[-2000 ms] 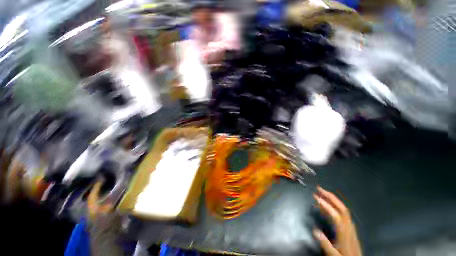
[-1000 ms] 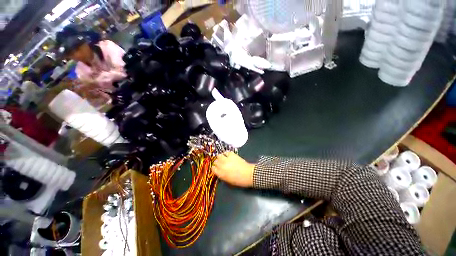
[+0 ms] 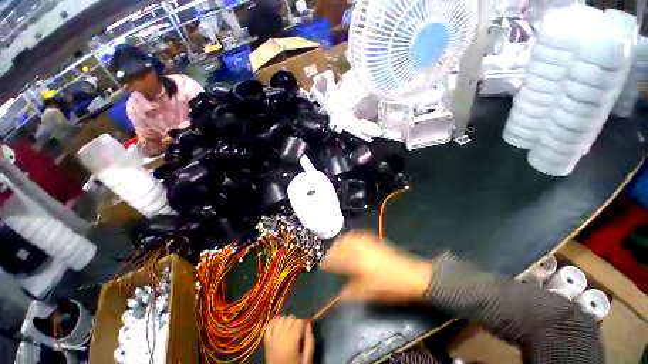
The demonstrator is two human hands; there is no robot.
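Observation:
A single orange wire lead (image 3: 383, 213) runs from my left hand, passes at my right hand and curves up to a free end over the dark bench. My left hand (image 3: 288, 341), cut off by the bottom edge, is closed on its lower end. My right hand (image 3: 380, 274) is blurred above and right of it; whether its fingers grip the lead is hidden. The looped bundle of orange-red wire leads (image 3: 245, 313) lies left of my hands, its small connector ends beside the white cup stack (image 3: 314, 205).
Open carton of white inserts (image 3: 183, 313) at left; black covers (image 3: 245, 142) heaped behind. Desk fan (image 3: 416, 46) and white brackets (image 3: 355, 114) at the back. Tall white shell stacks (image 3: 568, 89) at right, carton of white cylinders (image 3: 625, 320) at lower right. A person in pink sits back left.
My right hand has moved right, away from the bundle's connector ends. A single lead now shows apart from the bundle, and my left hand has come into view at the bottom.

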